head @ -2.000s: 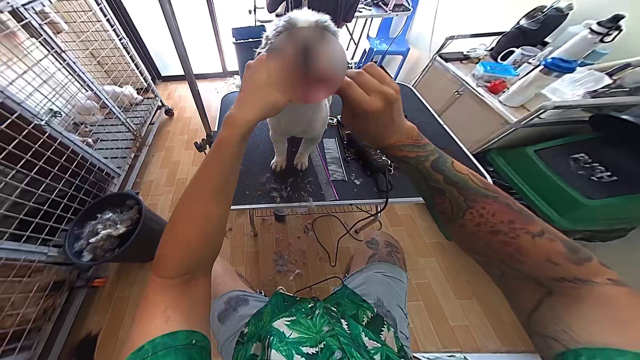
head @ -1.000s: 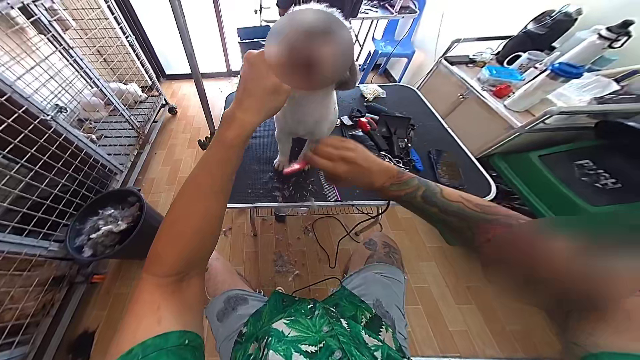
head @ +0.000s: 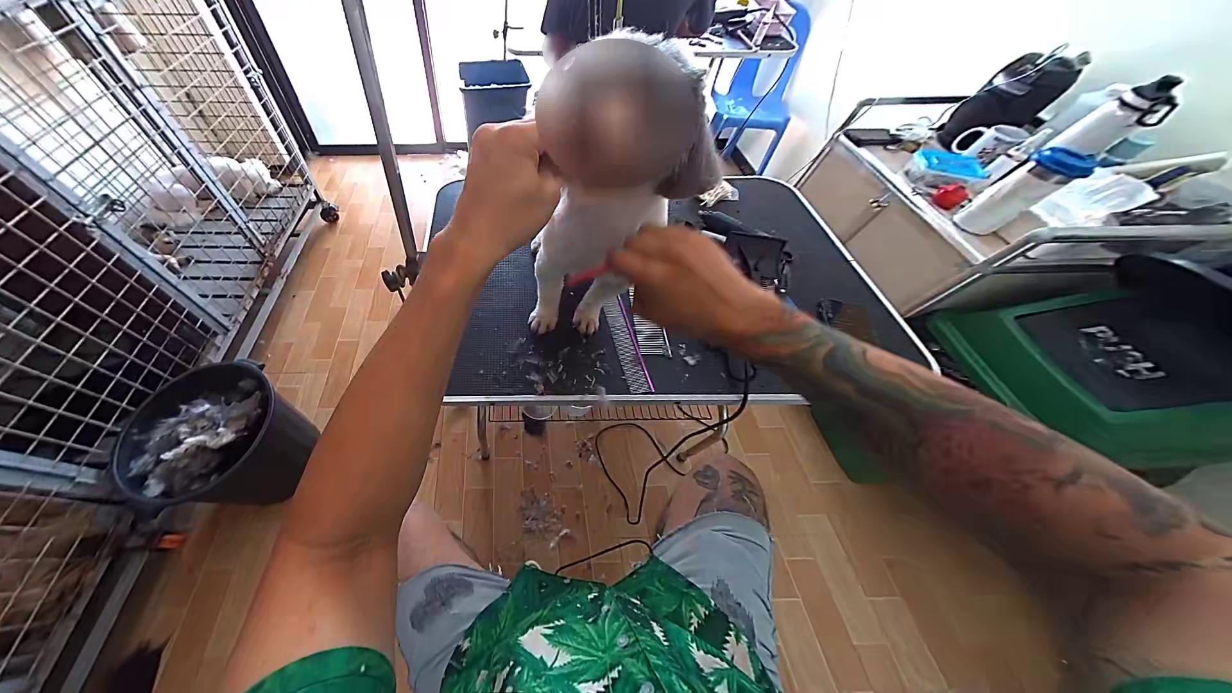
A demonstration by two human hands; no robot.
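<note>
A pale, short-clipped dog (head: 602, 226) sits upright on a black grooming table (head: 491, 356), its face blurred and its front paws near the table's front edge. My left hand (head: 510, 183) is closed at the side of the dog's head, on the fur there. My right hand (head: 679, 279) is in front of the dog's chest, fingers closed on a slim red tool (head: 587, 275) whose kind I cannot tell. Metal grooming combs (head: 630, 346) lie beside the dog's paws, partly under my right hand. Cut hair (head: 568, 371) is scattered before the paws.
A grooming-arm post (head: 380, 125) rises at the table's left. Wire cages (head: 125, 212) and a black bin of hair (head: 217, 452) stand left. Cords (head: 635, 462) hang below the front edge. A cabinet with bottles (head: 905, 202) and a green bin (head: 1039, 385) stand right. A person (head: 577, 14) is behind.
My right hand has moved from beside the dog's head down to its chest, with the red tool now in it. My left hand remains at the head.
</note>
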